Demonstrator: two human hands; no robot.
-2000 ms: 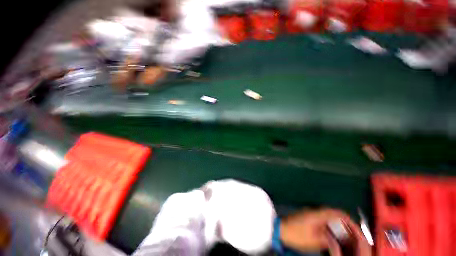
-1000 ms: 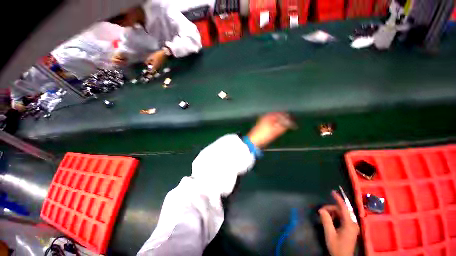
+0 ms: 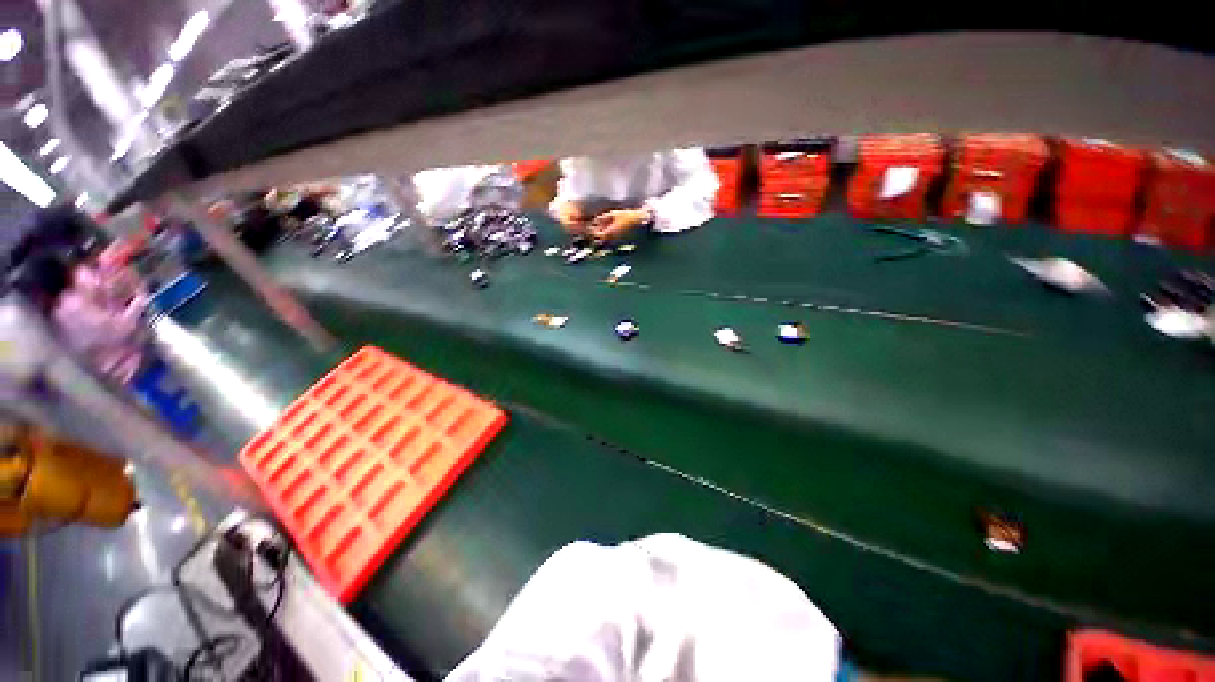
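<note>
My left arm in its white sleeve reaches in from the bottom edge, with a bit of blue wrist band at its end. My left hand is cut off by the bottom edge. My right hand is out of the picture. A small brown and white part [image 3: 1001, 530] lies on the dark green strip at the right. An orange-red pocket tray [image 3: 379, 460] with empty-looking pockets lies at the left. The corner of another orange-red tray [image 3: 1143, 661] shows at the bottom right, with something black in it.
Several small square parts lie spaced along the green belt [image 3: 906, 366]. Stacked red trays [image 3: 897, 177] line its far edge. A person's hands [image 3: 612, 224] work beside a pile of small parts [image 3: 489, 232]. An orange-gold cylinder [image 3: 67, 482] and black cables are at the left.
The view has swung up and left. My left hand, earlier over the strip near the belt, has come back to the bottom edge. My right hand has left the picture. Another small part now lies on the belt.
</note>
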